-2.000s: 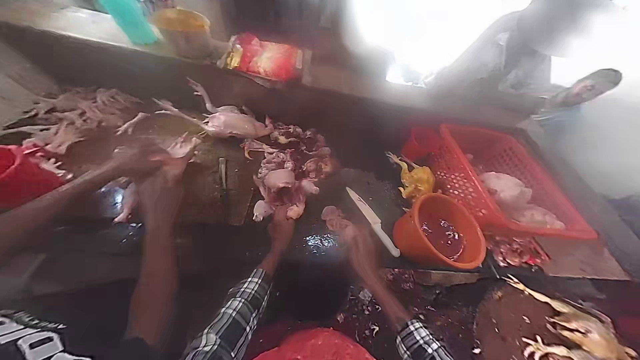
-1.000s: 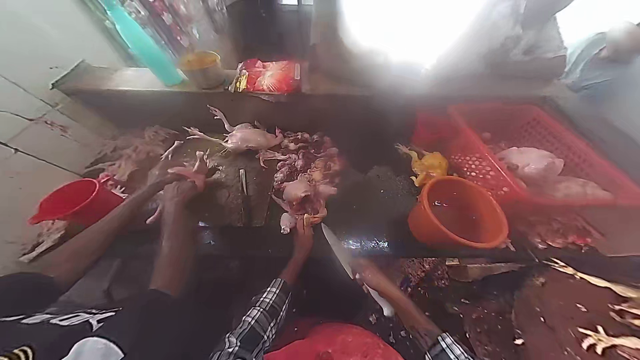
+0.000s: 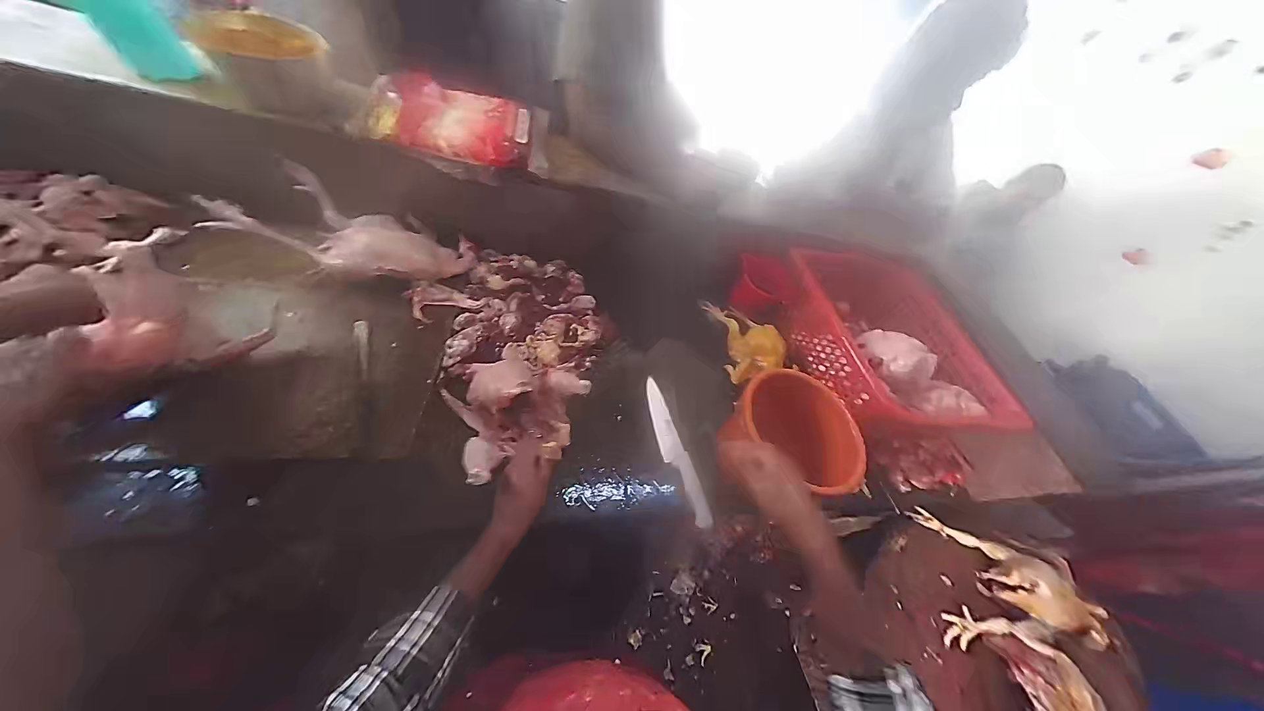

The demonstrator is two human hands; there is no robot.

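My left hand point(image 3: 528, 472) is on the lower end of a plucked chicken carcass point(image 3: 513, 395), which lies against a heap of giblets point(image 3: 533, 306). Its fingers are partly hidden by the meat. My right hand point(image 3: 755, 469) is at the near left side of an orange plastic bucket point(image 3: 805, 425), blurred; whether it grips the bucket does not show. Between my hands a knife point(image 3: 667, 425) with a white handle lies on the dark wet counter. A yellow chicken piece point(image 3: 752, 346) lies just behind the bucket.
A red plastic crate point(image 3: 918, 336) holding plucked chickens stands at the right. Another whole plucked chicken point(image 3: 380, 247) lies behind the board point(image 3: 306, 385). A co-worker's hands point(image 3: 59, 326) hold a carcass at the far left. Yellowish chicken parts point(image 3: 1047, 592) lie on a round block at lower right.
One second ago my right hand was at the knife's handle; now the knife lies on the counter and that hand is beside the bucket. My left hand has stayed at the carcass.
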